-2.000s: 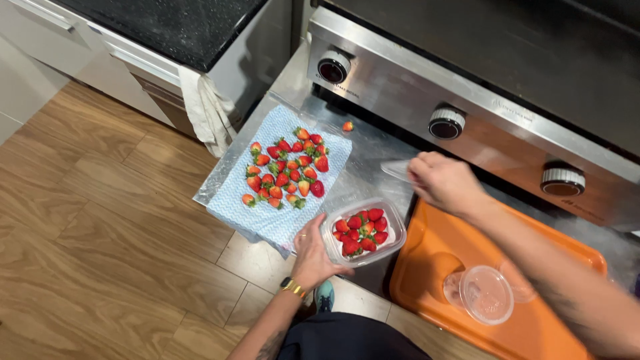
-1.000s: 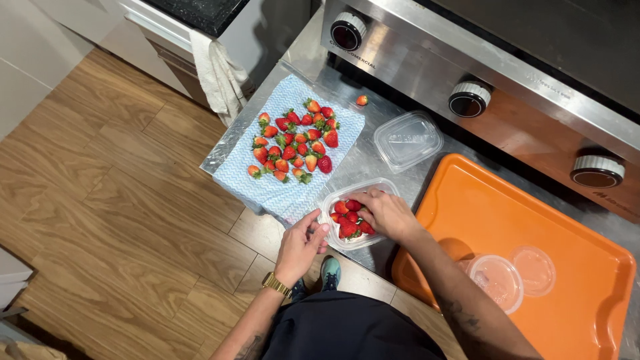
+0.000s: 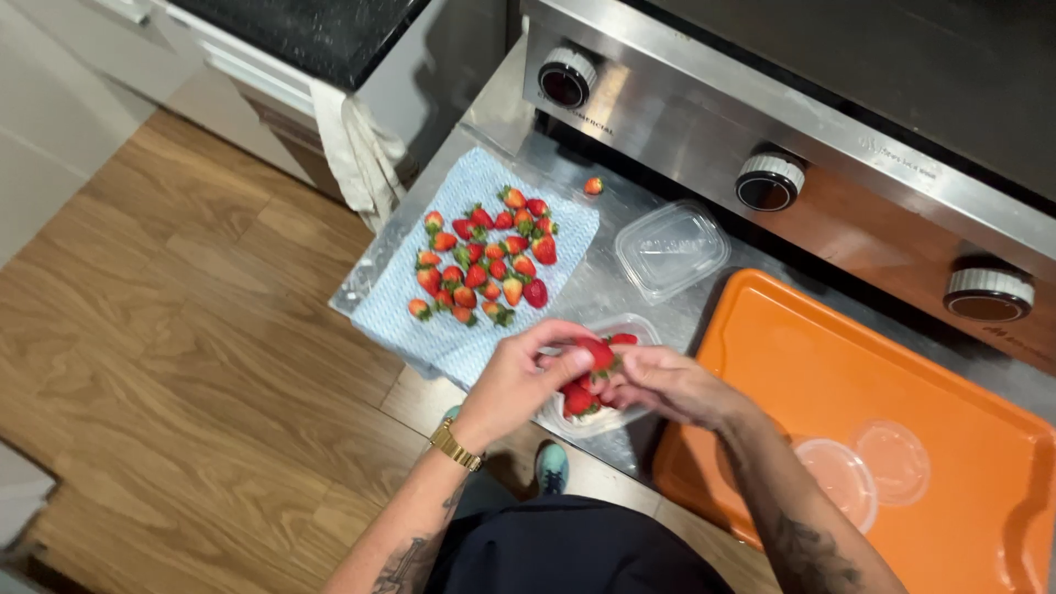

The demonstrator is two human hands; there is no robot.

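Note:
My left hand (image 3: 528, 371) grips a red strawberry (image 3: 596, 355) between thumb and fingers, above a clear plastic container (image 3: 642, 328). My right hand (image 3: 668, 381) meets it from the other side, its fingertips at the leafy end of that strawberry; whether they pinch it is blurred. Inside the container lie more strawberries (image 3: 580, 399), partly hidden by my hands. Left of it, many strawberries with green tops are spread on a blue-and-white cloth (image 3: 396, 318). A single strawberry (image 3: 594, 186) rests on the metal surface beyond the cloth. The clear container lid (image 3: 672, 250) lies behind the container.
An orange tray (image 3: 792, 330) to the right bears a clear round tub (image 3: 837, 483) and a round lid (image 3: 895, 462). A steel appliance front with knobs (image 3: 769, 181) borders the far side. A white towel (image 3: 355, 157) hangs from a drawer handle at the upper left.
The clear lid, in my right hand two seconds ago, now lies on the metal surface. My right hand reached into the container one second ago; now both hands meet at a strawberry above it.

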